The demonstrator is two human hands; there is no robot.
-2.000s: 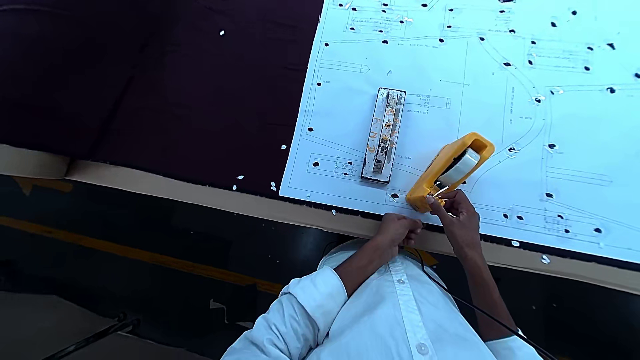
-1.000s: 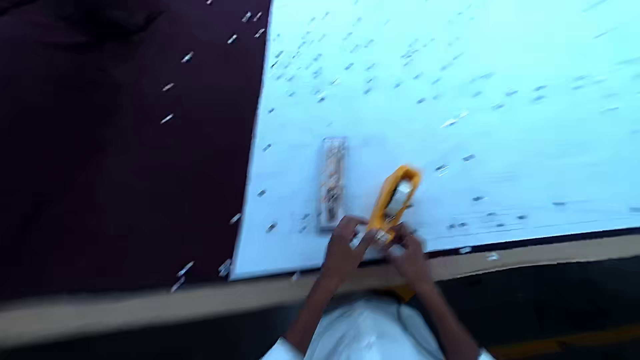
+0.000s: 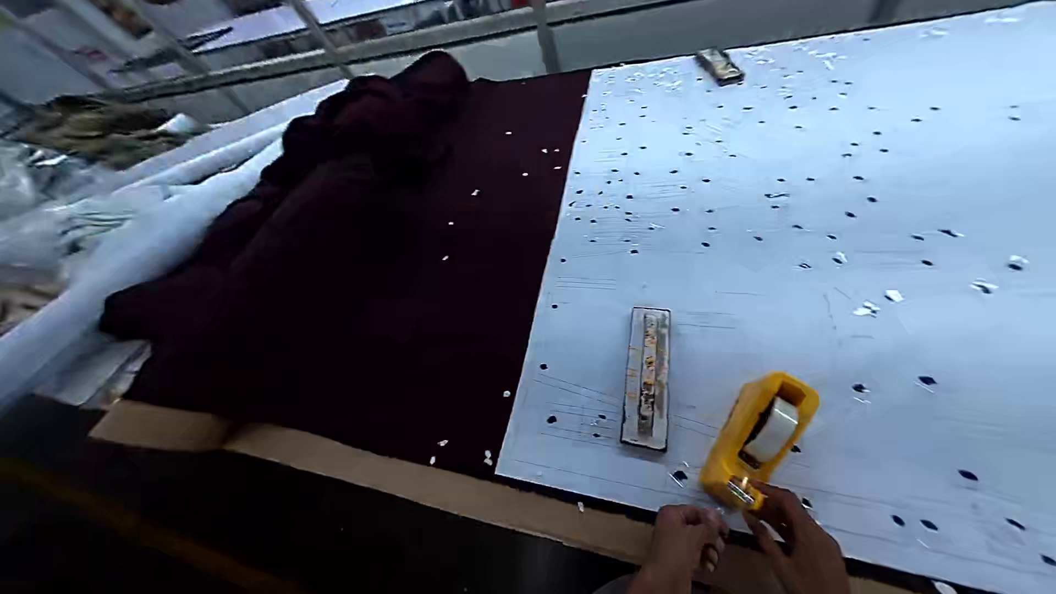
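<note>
A yellow tape dispenser (image 3: pixel 755 433) with a roll of clear tape lies on the printed paper marker sheet (image 3: pixel 742 313), near the table's front edge. The fingers of my right hand (image 3: pixel 792 536) are at its cutter end, touching it. Just to the left, my left hand (image 3: pixel 685 540) has thumb and fingers pinched together at the sheet's front edge; whether a bit of tape is between them cannot be told. A long, worn rectangular block (image 3: pixel 646 379) lies on the sheet left of the dispenser. The sheet covers dark maroon fabric (image 3: pixel 412 346).
Bunched maroon fabric (image 3: pixel 330 190) is heaped at the left. A second block (image 3: pixel 719 66) lies at the sheet's far edge. Small dark holes and white scraps dot the sheet. Brown paper (image 3: pixel 371 487) runs along the front edge. Plastic-wrapped rolls (image 3: pixel 148 239) lie beyond the heap.
The view has swung to take in the far side of the table. My left hand, close against the dispenser's cutter end a second ago, is now slightly apart from it, to the left.
</note>
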